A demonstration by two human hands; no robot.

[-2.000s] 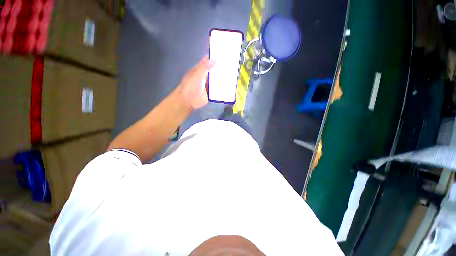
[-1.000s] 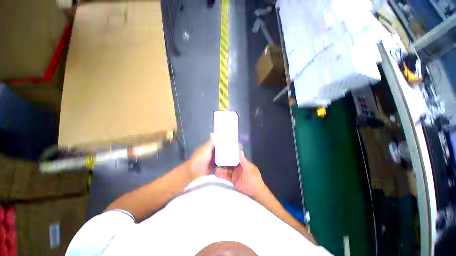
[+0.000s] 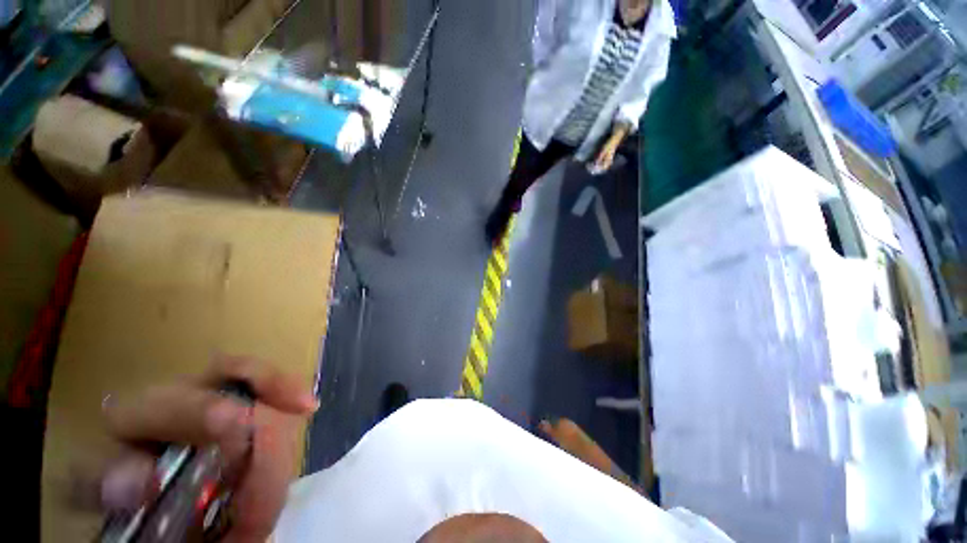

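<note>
My left hand [image 3: 228, 430] is raised at the lower left, close to the camera and partly blurred. It is closed around the smartphone [image 3: 170, 493], which shows nearly edge-on as a dark bar; its screen is not visible. A large brown carton [image 3: 201, 286] lies behind and beyond the hand. My right hand [image 3: 567, 435] is low beside my white shirt, small and partly hidden by it. Its fingertips show, but I cannot tell whether it holds anything.
A person in a white coat [image 3: 610, 85] stands on the yellow-black lane tape [image 3: 485, 329] ahead. A small brown carton [image 3: 604, 316] is on the floor to the right. A white wrapped stack [image 3: 732, 371] is at the right. A blue and white object [image 3: 302, 111] is at the upper left.
The phone has moved from in front of my chest to the lower left in my left hand and turned edge-on. My right hand has left it. A person has come into view ahead.
</note>
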